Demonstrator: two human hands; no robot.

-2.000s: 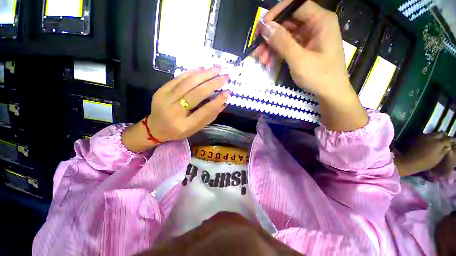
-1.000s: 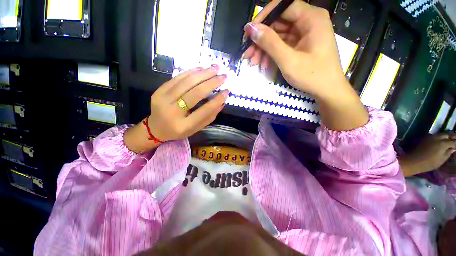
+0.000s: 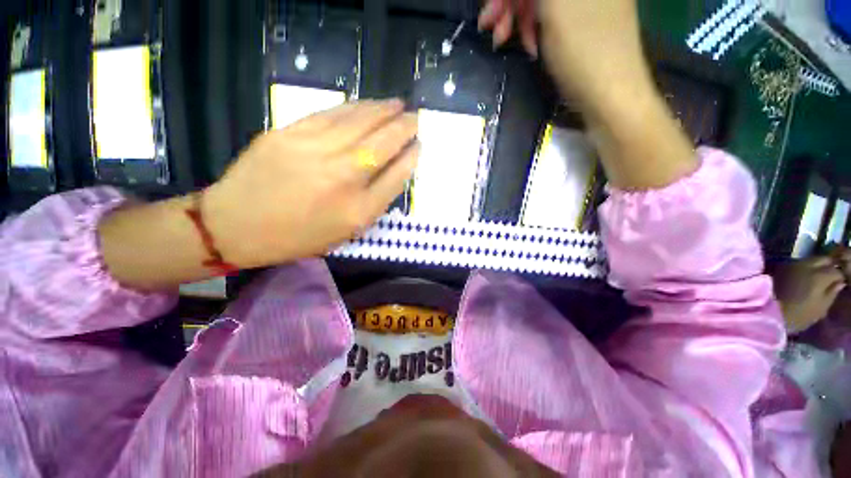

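Phone mid-frame assemblies lie in a black phone tray. The middle phone (image 3: pixel 451 140) has a large white battery and white dots on its black upper part. My left hand (image 3: pixel 313 182) is flat over the phone beside it, palm down, with no held object visible. My right hand (image 3: pixel 513 23) is at the top edge, partly cut off. A thin bright tip of the tweezers (image 3: pixel 455 35) points from it to the middle phone's upper end; the grip is mostly hidden. White zigzag sticker strips (image 3: pixel 476 245) lie across the tray's near edge.
More phones lie at the left (image 3: pixel 123 103) and right (image 3: pixel 557 177). Sticker strips (image 3: pixel 723 26) and pale scraps (image 3: pixel 776 79) lie on the green mat at the upper right. Another person's hands (image 3: pixel 812 289) are at the right edge.
My left hand has left the strips and lies over a phone. My right hand has moved up, away from the strips, to the top edge. The view of the trays has shifted.
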